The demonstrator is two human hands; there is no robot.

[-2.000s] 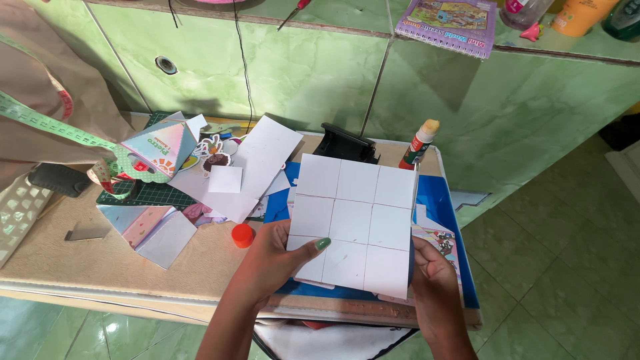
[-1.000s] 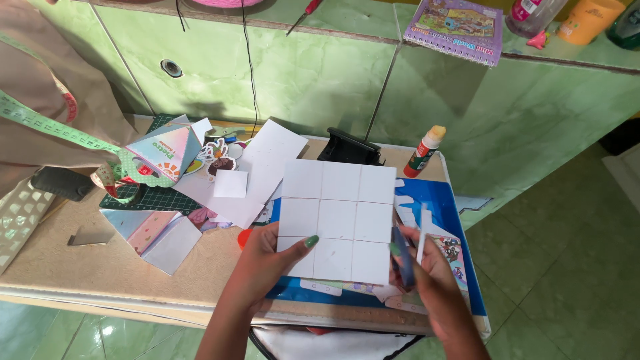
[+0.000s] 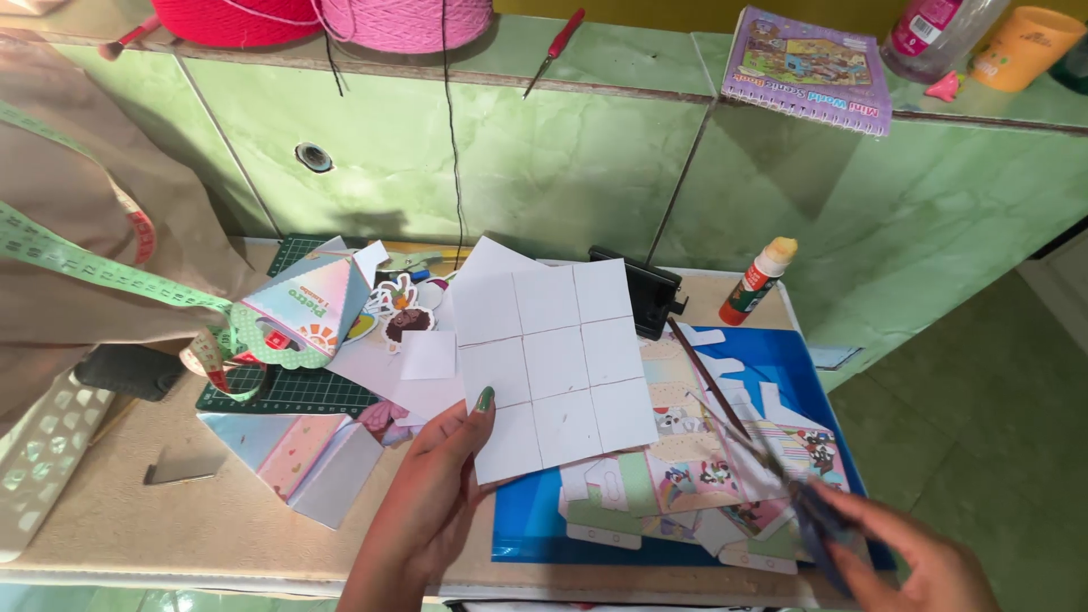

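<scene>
My left hand [image 3: 450, 463] grips the lower left edge of a square white sheet [image 3: 552, 361] ruled into a grid, thumb on top. At the lower right, my right hand [image 3: 901, 544] holds a pair of scissors [image 3: 795, 484], blurred, with the blades pointing up and left, apart from the sheet. Beneath the blades lie printed paper cutouts [image 3: 688, 476] on a blue tray [image 3: 527, 535]. A glue stick [image 3: 756, 285] stands uncapped behind the tray. Left of the sheet are a small white paper square [image 3: 428, 355] and paper stickers [image 3: 408, 323].
A folded paper box [image 3: 302, 306] and a measuring tape [image 3: 110, 276] lie by a green cutting mat [image 3: 340, 391]. Nearer is a folded printed card [image 3: 297, 459]. On the tiled ledge are yarn [image 3: 408, 21], a red-handled tool [image 3: 561, 42], a spiral book [image 3: 807, 68] and an orange cup [image 3: 1024, 47].
My right hand has come away from the sheet toward the lower right, now with the scissors in it. The sheet stays in my left hand and has tilted.
</scene>
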